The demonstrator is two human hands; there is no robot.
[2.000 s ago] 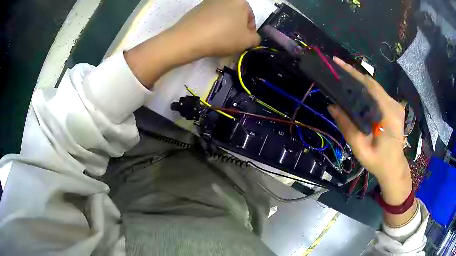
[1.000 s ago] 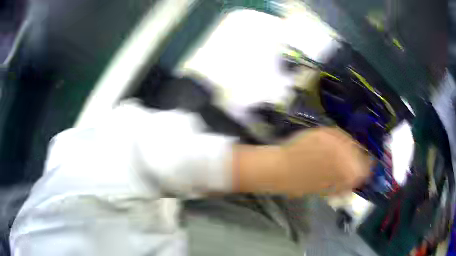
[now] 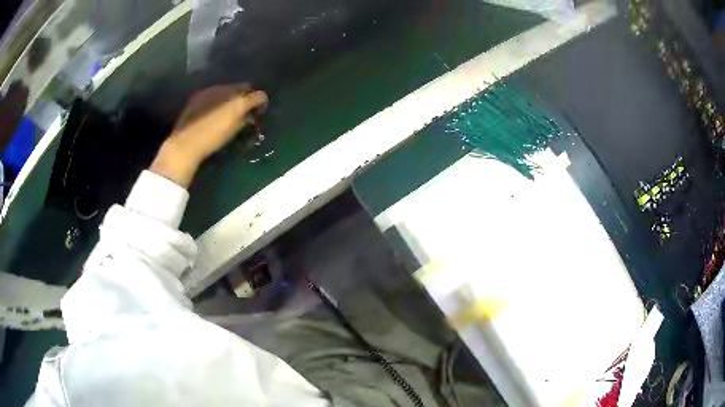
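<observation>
My left hand (image 3: 208, 127) reaches out over the dark green mat (image 3: 334, 67) at the upper left, beyond the pale bench edge. Its fingers are curled and partly blurred. A small dark reddish thing shows at the fingertips, and small pale bits lie on the mat just below them. The frame does not show clearly whether the hand grips anything. A dark, long, box-like shape (image 3: 67, 155) stands left of the hand. My right hand is out of the picture.
A pale raised strip (image 3: 318, 171) crosses the bench. Green wires (image 3: 513, 127) lie above a white board (image 3: 517, 278) with yellowish tape. Yellow-green pieces (image 3: 661, 187) and red wires (image 3: 610, 389) lie right. A black coiled cord (image 3: 389, 370) crosses the lap.
The view has swung left. The wired black housing, soldering gun and right hand have left the picture. My left hand has moved from beside the housing to the mat at the left.
</observation>
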